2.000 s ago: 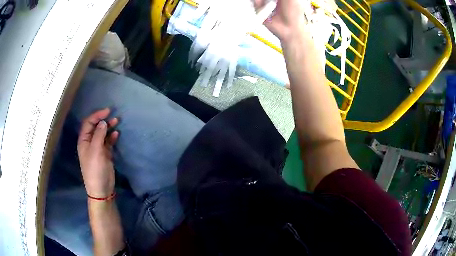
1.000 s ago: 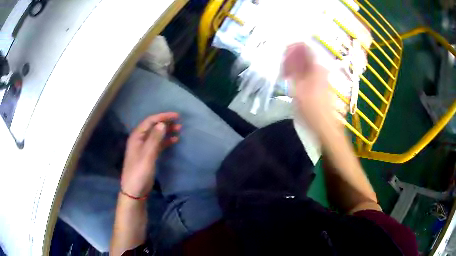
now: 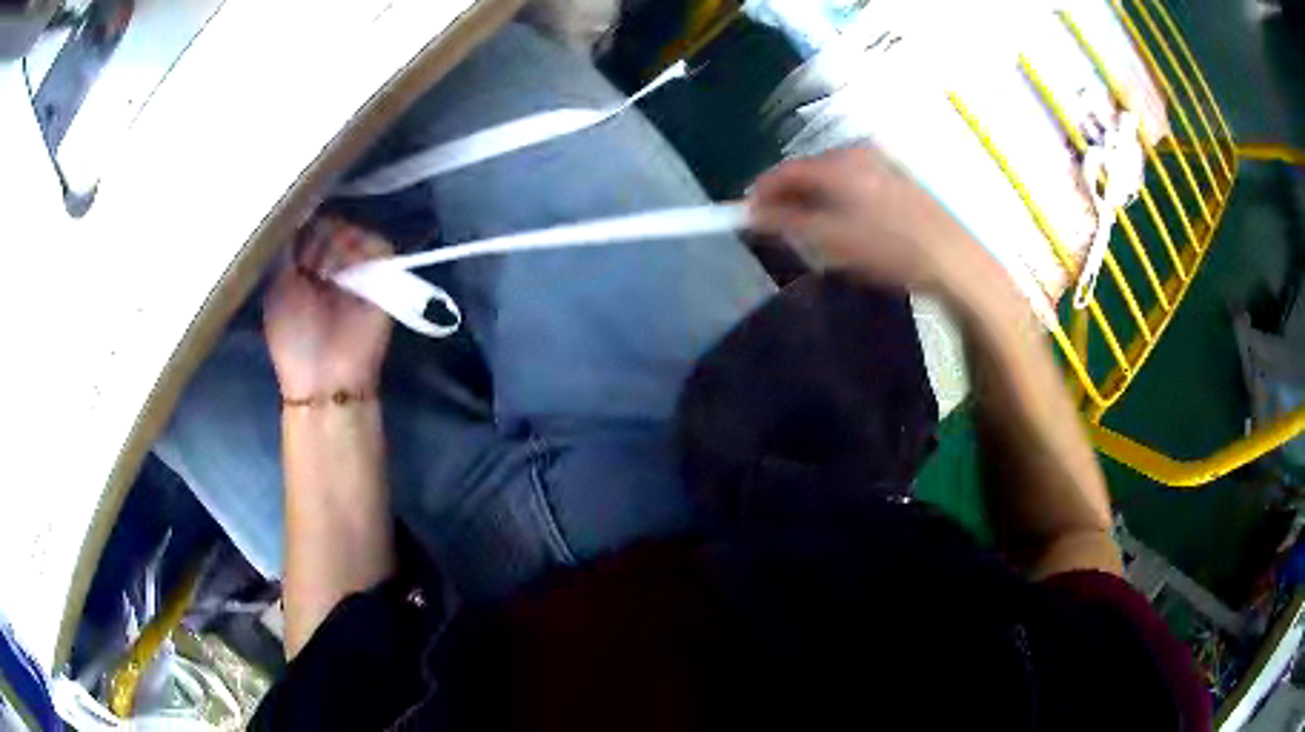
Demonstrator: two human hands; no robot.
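A white strap (image 3: 587, 232) is stretched over the knees between my two hands. My left hand (image 3: 332, 293) is closed on its left end, beside the table edge, and a short loop of the strap hangs from it. My right hand (image 3: 844, 215) grips the other end near the basket and is blurred. A second white length (image 3: 501, 147) runs from near my left hand across the far thigh to a frayed tip; whether it is the same strap is hidden. No tool can be made out in either hand.
A white curved table (image 3: 186, 272) is on the left, with a metal plate at the upper left. A yellow wire basket (image 3: 1145, 272) with piled white strips (image 3: 916, 86) is on the right. White scrap strips (image 3: 172, 686) lie at the lower left.
My right hand has come back from the basket pile towards the lap with a strap. My left hand, earlier without a strap, now holds its other end. The view has shifted.
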